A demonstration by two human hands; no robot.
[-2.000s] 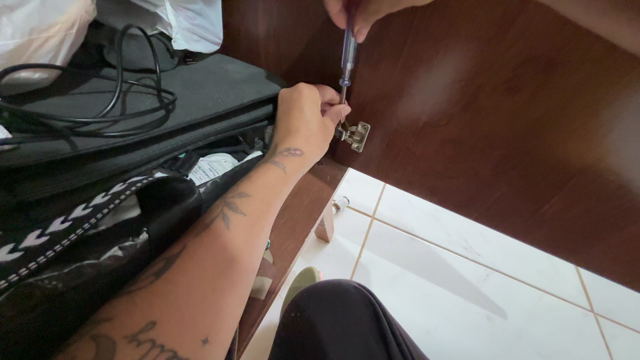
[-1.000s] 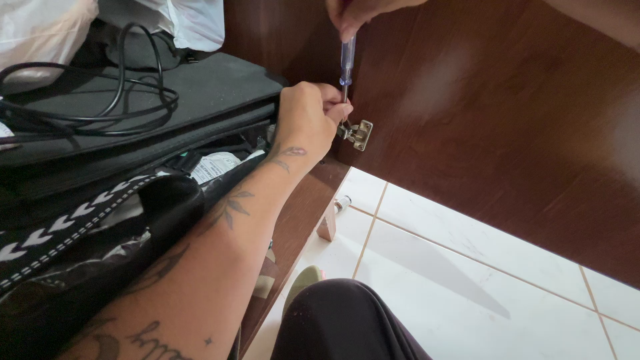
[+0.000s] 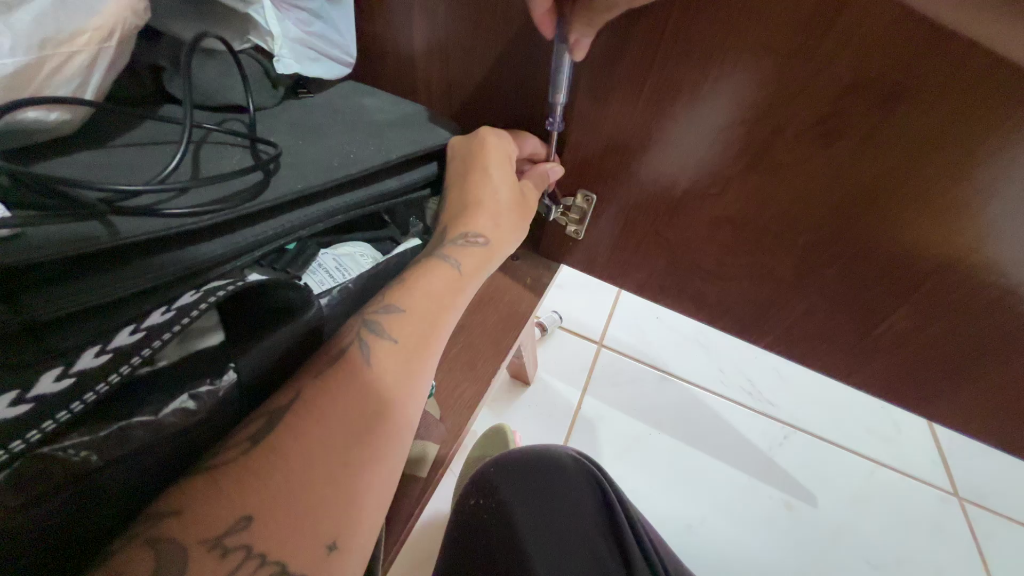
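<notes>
At the top of the view my right hand [image 3: 588, 24] grips the end of a screwdriver's clear purple handle [image 3: 560, 80]. The screwdriver points down along the brown wooden cabinet door [image 3: 744, 200]. My left hand [image 3: 496, 180] reaches in from the lower left, its thumb and fingertips pinched around the screwdriver's thin metal shaft. Just below those fingertips, a metal cabinet hinge [image 3: 578, 214] is fixed to the door near its lower edge. The screwdriver's tip and the part it meets are hard to make out behind my fingers.
Left of my forearm, a black case [image 3: 344, 128] carries a looped black cable [image 3: 188, 120] and plastic bags [image 3: 308, 36]. A bag with a patterned strap [image 3: 120, 344] lies below it. The cabinet's wooden bottom edge [image 3: 472, 352] borders a white tiled floor [image 3: 680, 416], where a small cylinder [image 3: 549, 323] lies.
</notes>
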